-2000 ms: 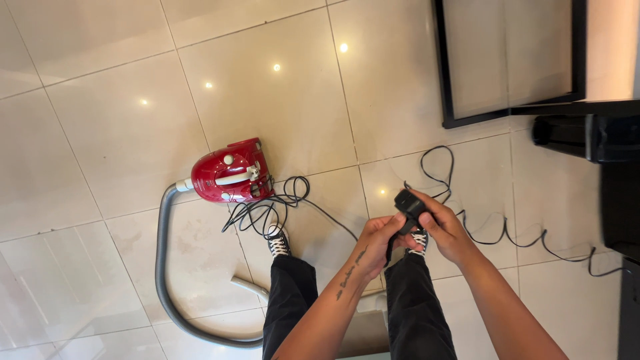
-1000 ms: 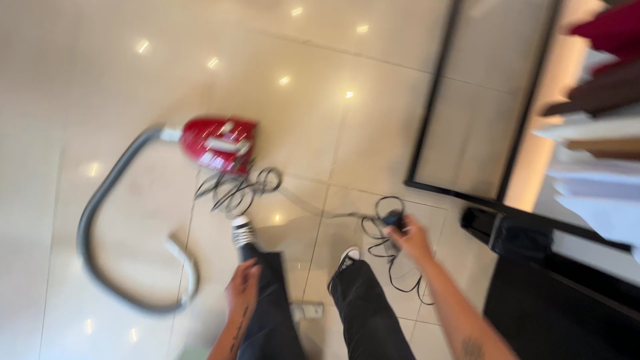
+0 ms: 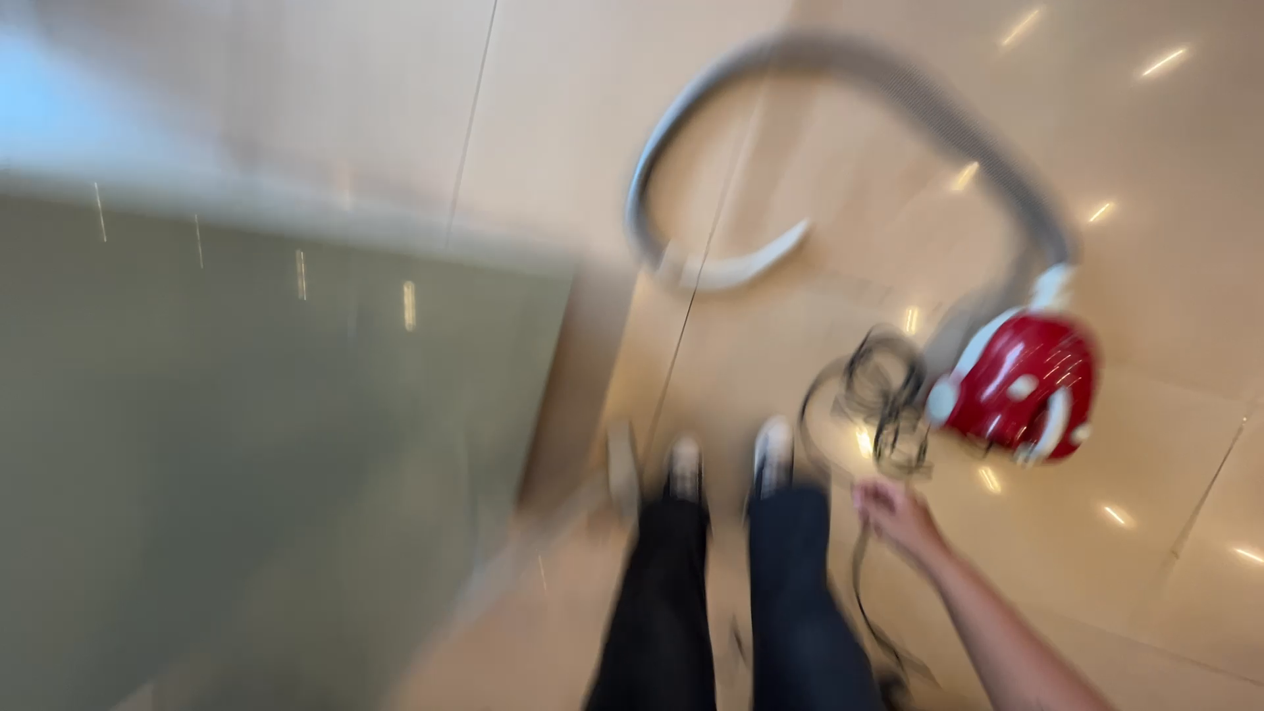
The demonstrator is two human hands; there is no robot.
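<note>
The picture is blurred. My right hand [image 3: 894, 513] is low, right of my legs, its fingers closed around a thin black power cord [image 3: 857, 568]. The cord runs from a loose tangle on the floor up to the fingers and hangs on below them. A small dark object [image 3: 894, 688] shows at the bottom edge; what it is cannot be told. Just beyond the hand lies a red canister vacuum cleaner [image 3: 1027, 385] with white parts. Its grey hose [image 3: 889, 74] curves over the tiles and ends in a pale curved handle [image 3: 755, 267]. My left hand is out of view.
A large grey-green flat surface [image 3: 276, 425] fills the left side, its edge near my feet. My shoes [image 3: 773, 454] stand on glossy beige tiles [image 3: 1165, 415] that reflect ceiling lights. A pale, blurred object [image 3: 622, 469] lies beside the left shoe.
The view has swung strongly to the left. Both hands were visible earlier, and a black object was in my right hand; now the left hand is out of view and my right fingers are on the cord.
</note>
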